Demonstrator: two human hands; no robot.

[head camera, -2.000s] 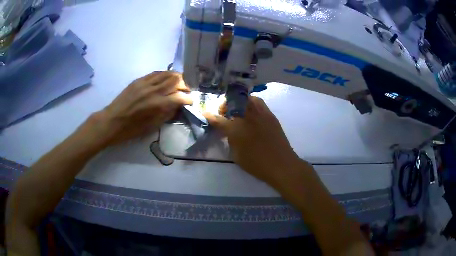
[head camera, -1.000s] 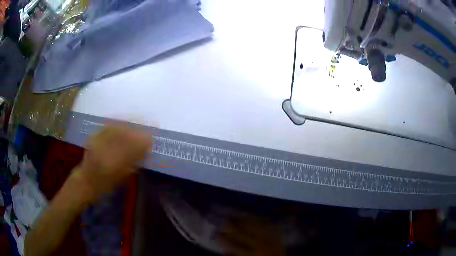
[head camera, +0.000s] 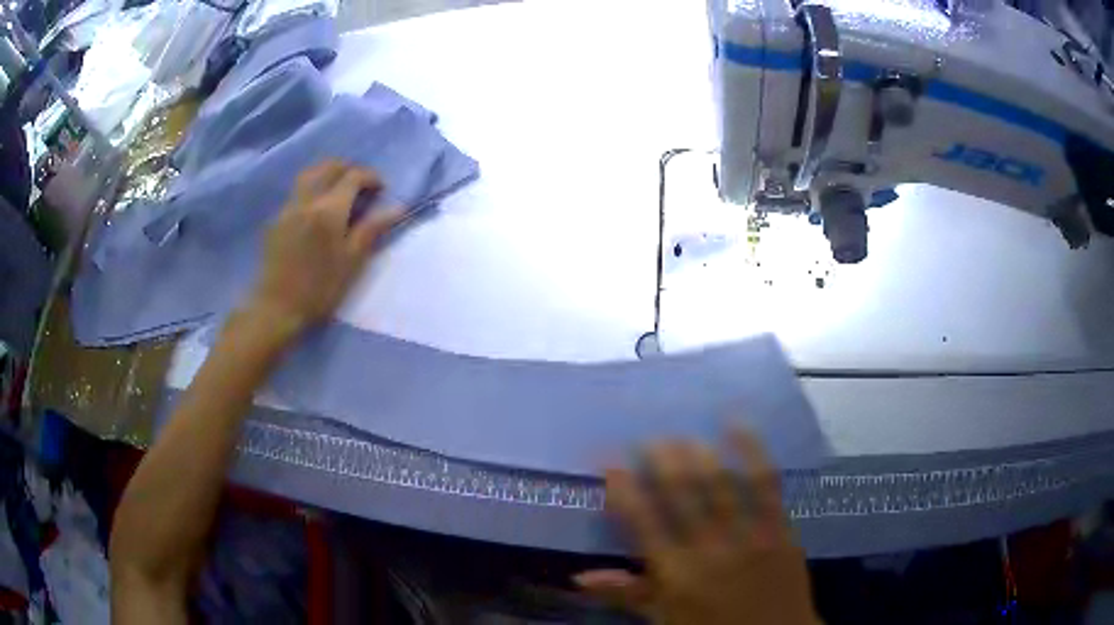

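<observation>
A long, slightly curved blue-grey band piece (head camera: 489,397) lies along the front of the white table, partly over the ruler tape. My right hand (head camera: 702,525) is blurred, palm down with fingers spread, at the lower edge of the band's right end. My left hand (head camera: 315,244) is over the bundle of blue-grey cut pieces (head camera: 183,263) at left, fingers curled near its right edge. A small dark shape shows by those fingers; whether they grip it or cloth is unclear. The needle area (head camera: 754,232) has no cloth under it.
The white lockstitch machine head (head camera: 770,110) with a blue stripe stands at upper right. The machine bed (head camera: 880,311) has a dark seam and a grey rounded fitting (head camera: 648,346). Ruler tape (head camera: 904,492) runs along the front edge. Plastic-wrapped bundles (head camera: 134,61) are at upper left.
Both hands have left the needle area. One second ago my left hand was over the front edge and the right was low and blurred; now a band piece lies along the front and the left hand is at the bundle.
</observation>
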